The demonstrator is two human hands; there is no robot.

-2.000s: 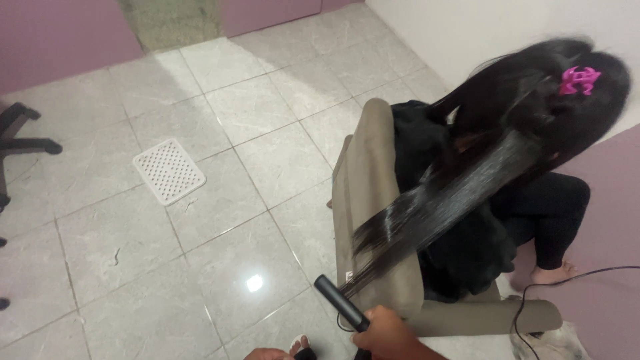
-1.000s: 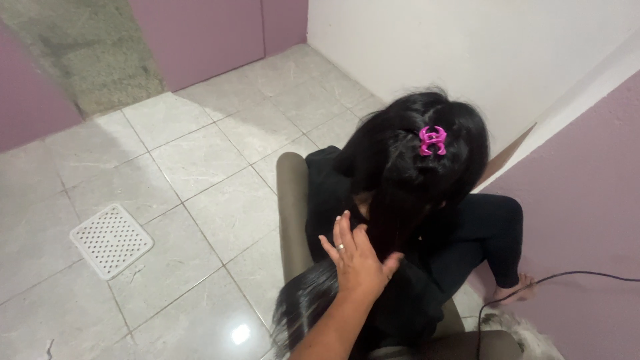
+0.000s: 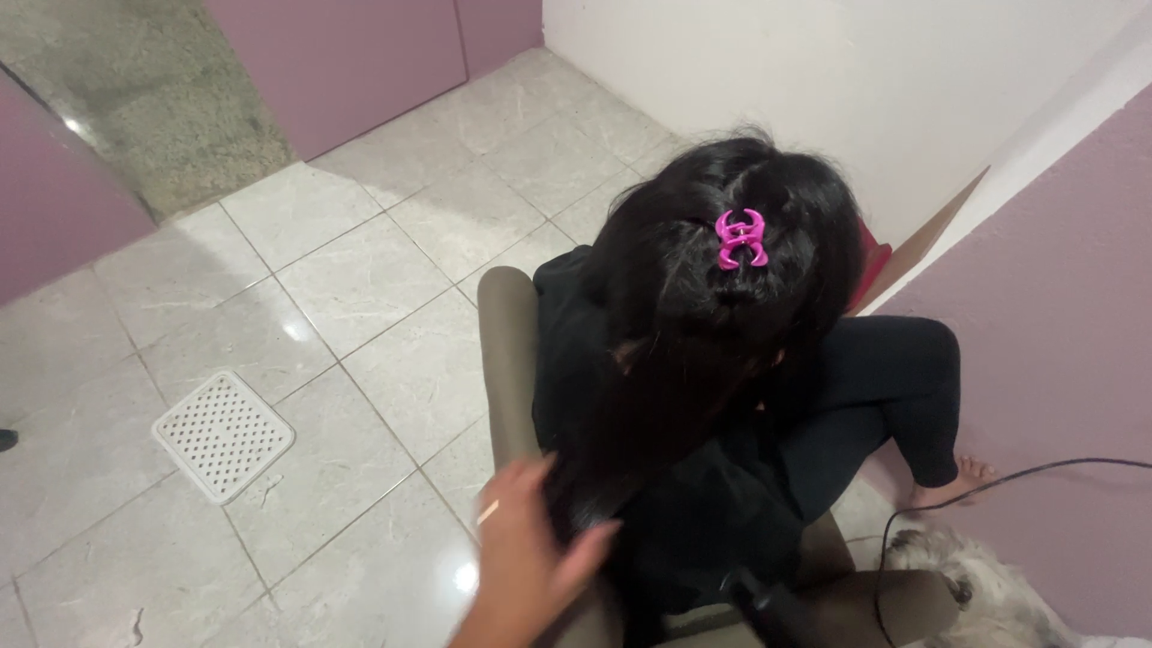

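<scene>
My left hand (image 3: pixel 531 540), with a ring on one finger, is at the lower left of the seated person's long black hair (image 3: pixel 675 378). Its thumb is spread from the fingers and hair lies between them; blur hides whether they grip it. A pink claw clip (image 3: pixel 742 239) holds hair at the crown of the head. Near the bottom edge is a blurred black object (image 3: pixel 756 598), perhaps the hair straightener. My right hand is not visible.
The person sits in an olive-brown armchair (image 3: pixel 506 360). A black cord (image 3: pixel 1017 472) runs by the person's bare foot. A shaggy light-coloured dog (image 3: pixel 990 585) is at the lower right. A white perforated drain cover (image 3: pixel 224 437) lies on the tiled floor.
The hair stretched toward the straightener two seconds ago now hangs down the person's back. My left hand has moved down along the hair since one second ago. My right hand has left view.
</scene>
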